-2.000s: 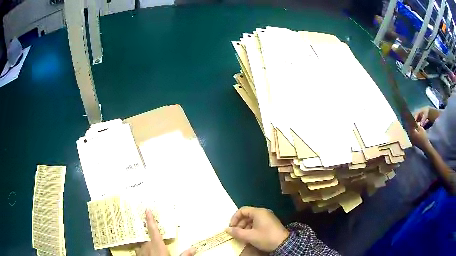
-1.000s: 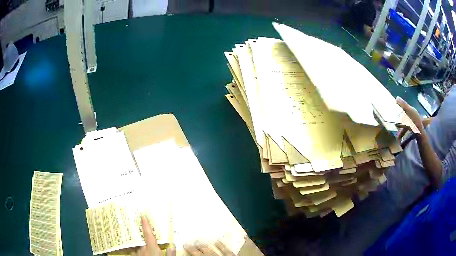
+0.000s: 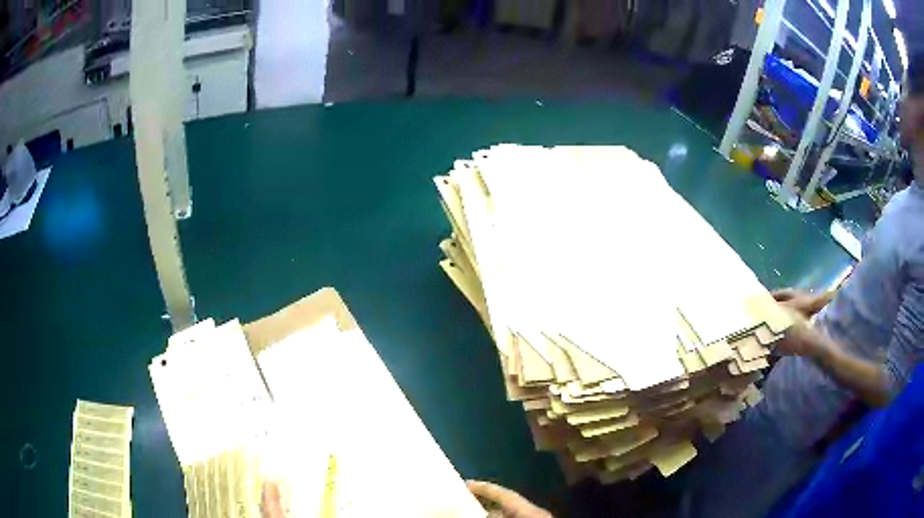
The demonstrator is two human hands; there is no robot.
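Observation:
A long tan carton (image 3: 350, 405), white with glare, lies flat at the lower left, its brown rounded flap at the far end. A pale-yellow label sheet (image 3: 218, 491) lies over its near left part. My left hand (image 3: 272, 501) shows only as a blurred finger on the sheet, pinning it; the rest is cut off by the bottom edge. My right hand (image 3: 507, 498) is at the carton's near right edge, mostly out of the picture, so its grip is hidden. Another label sheet (image 3: 101, 460) lies loose at the far left.
A thick uneven carton stack (image 3: 608, 263) stands right of the worked carton. A person (image 3: 861, 314) at its right has hands at its edge. A pale metal upright (image 3: 157, 182) rises at left. White paper (image 3: 25, 202) lies far left, a thin ring (image 3: 28, 455) near left.
The view has tilted up. The other person's lifted carton now lies flat on the stack. My right hand has moved from over the carton to its right edge.

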